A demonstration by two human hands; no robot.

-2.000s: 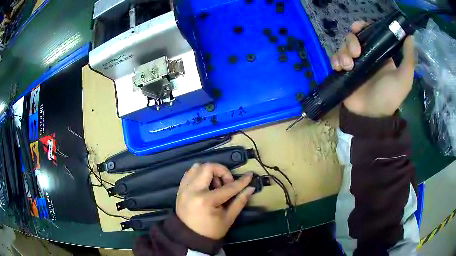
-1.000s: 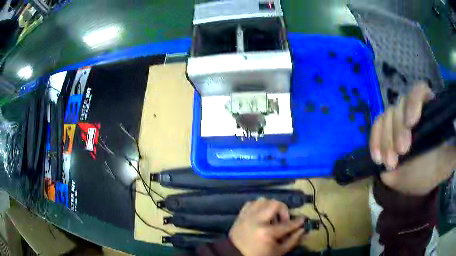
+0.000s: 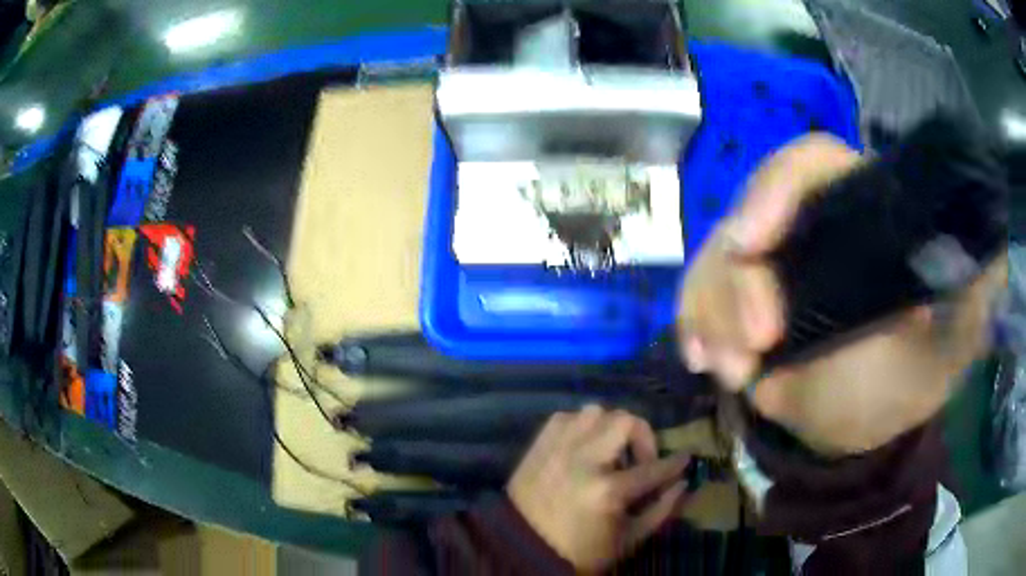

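Several long black strips (image 3: 450,406) lie side by side on the tan board (image 3: 366,225), with tabbed left ends and thin wires. My left hand (image 3: 596,486) rests at the right end of the lower strips, fingertips together at a strip's end; whether it holds a small part there is hidden. My right hand (image 3: 821,304), blurred, grips the black electric screwdriver (image 3: 883,236) above the right side of the board. The screwdriver's bit cannot be made out. The screw feeder (image 3: 568,118) stands in the blue tray (image 3: 529,338), its silver pickup block (image 3: 591,203) facing me.
Small black caps lie blurred in the blue tray's right part. A grey dimpled tray (image 3: 900,62) is behind right. A glossy black printed sheet (image 3: 214,371) with black strips (image 3: 39,248) is at left. A clear plastic bag (image 3: 1010,394) is at the right edge.
The camera view has shifted, so the feeder and tray appear further right than at first. My right hand has turned the screwdriver and brought it closer to my left hand, which stays at the strips' right end.
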